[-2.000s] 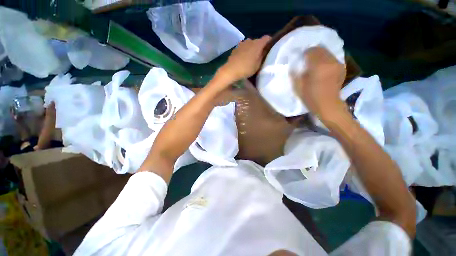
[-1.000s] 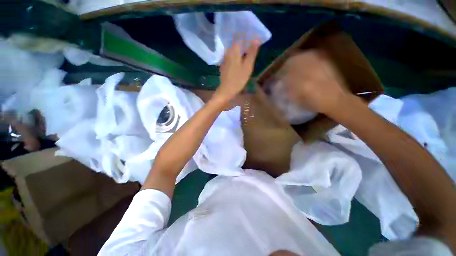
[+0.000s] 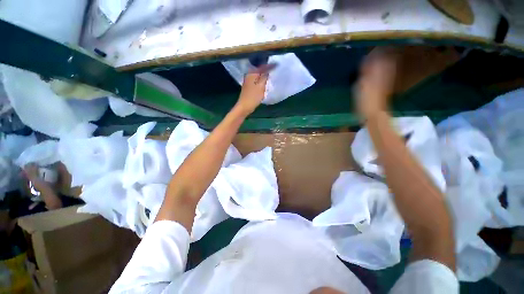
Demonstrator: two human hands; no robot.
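My left hand (image 3: 255,86) is on a white bagged unit (image 3: 289,79) in the dark green channel beyond the bench; a dark part shows at the bag mouth beside my fingers. My right hand (image 3: 376,80) is blurred, at the left side of a small brown carton (image 3: 422,68) in the channel; whether it touches the carton I cannot tell. The carton lies partly in shadow under the shelf edge. Nearer me, bagged units stand on the left (image 3: 247,186) and on the right (image 3: 368,215) of the brown cardboard sheet (image 3: 313,166).
A worn white-topped shelf (image 3: 230,31) crosses beyond the channel, with a white roll-like object (image 3: 318,10) on it. A green frame bar (image 3: 172,107) is at the left. A large carton (image 3: 80,241) and a yellow sack (image 3: 16,275) are lower left. Another person's hand (image 3: 43,184) is far left.
The small carton has moved away from the cardboard sheet into the channel under the shelf. My right hand has come out of it. My left hand stays at the bagged unit. The view has shifted.
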